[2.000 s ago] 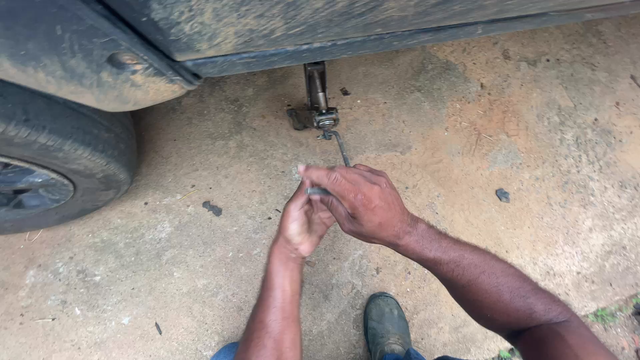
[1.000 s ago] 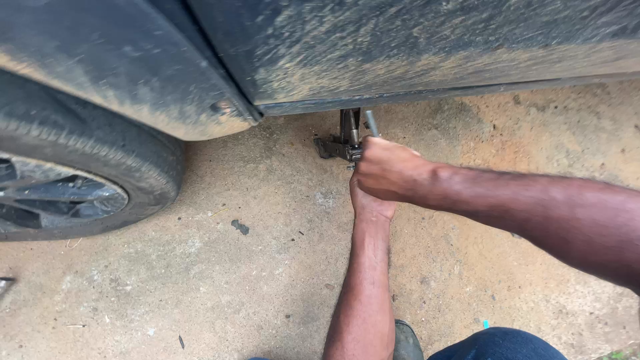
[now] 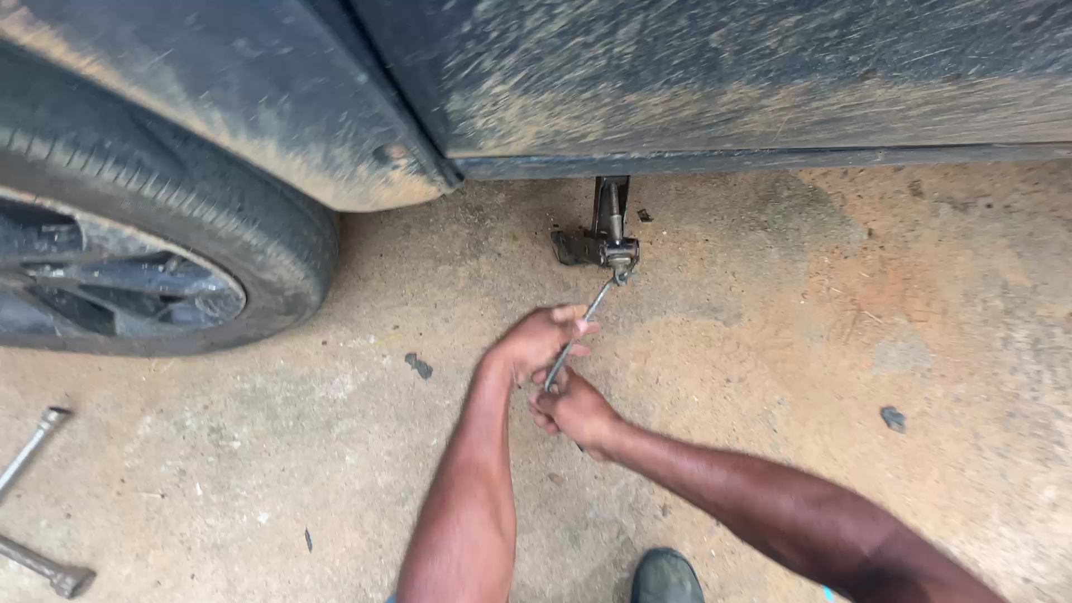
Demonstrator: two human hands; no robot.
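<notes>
A dark metal scissor jack (image 3: pixel 618 226) stands on the ground, partly hidden beneath the sill of a muddy dark car (image 3: pixel 737 109). Hooked to the jack's near end is a thin metal crank rod (image 3: pixel 600 300) that slopes down toward me. My left hand (image 3: pixel 548 339) is at the middle of the rod with its fingers loosely around it; the exact grip is blurred. Lower down, my right hand (image 3: pixel 578 410) is closed on the rod's near end.
A car wheel with a black tyre (image 3: pixel 297 251) is at the left. Two metal socket wrench ends (image 3: pixel 33 444) (image 3: pixel 63 578) show at the left edge. Dark scraps (image 3: pixel 419 366) (image 3: pixel 893 419) lie on the concrete. My boot (image 3: pixel 667 578) is at the bottom.
Both hands were bunched close to the jack one second ago; now they are lower, spread along the rod, which slopes to the lower left. The wrench ends have come further into view.
</notes>
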